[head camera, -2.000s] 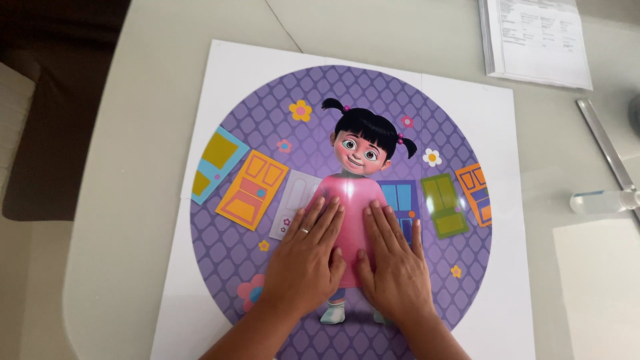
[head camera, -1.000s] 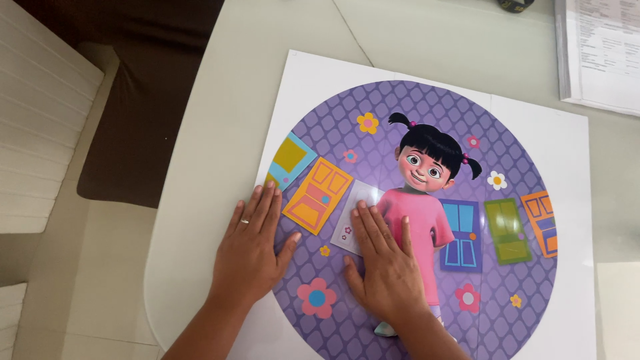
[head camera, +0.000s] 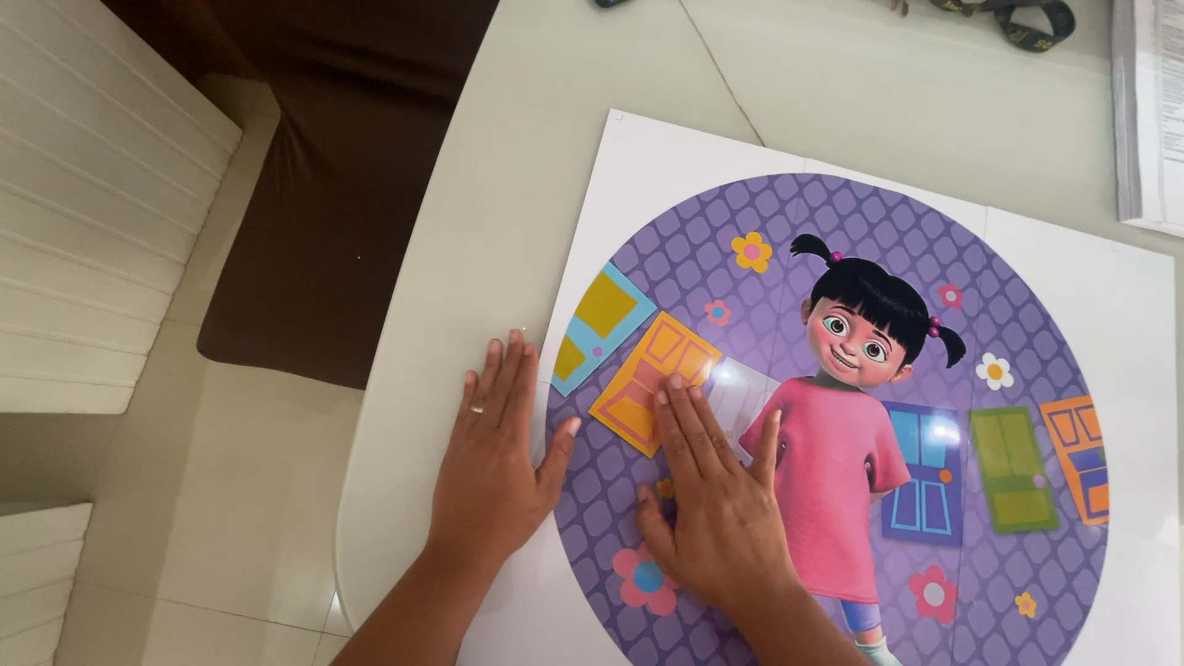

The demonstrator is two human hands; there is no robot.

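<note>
A glossy printed sheet (head camera: 934, 208) lies on the table, white at its corners, with a large purple round picture of a cartoon child in a pink shirt, doors and flowers. My left hand (head camera: 495, 453), a ring on one finger, rests flat across the sheet's left edge, its thumb over the purple circle's rim. My right hand (head camera: 717, 495) lies palm down on the print, fingertips on the orange door and index finger beside the pink shirt. Both hands hold nothing. Faint straight lines run down the sheet. Its lower part is out of view.
The pale glossy table (head camera: 546, 120) has a rounded edge at the left. Beyond it are a brown cloth-covered seat (head camera: 324, 231), white slatted panels (head camera: 92, 203) and a tiled floor. A stack of printed papers (head camera: 1147, 120) lies at the top right, near a dark strap (head camera: 1036, 26).
Two seconds ago both hands lay side by side on the pink shirt. My left hand has moved left to the sheet's edge, and my right hand left to the orange door. The view has shifted left.
</note>
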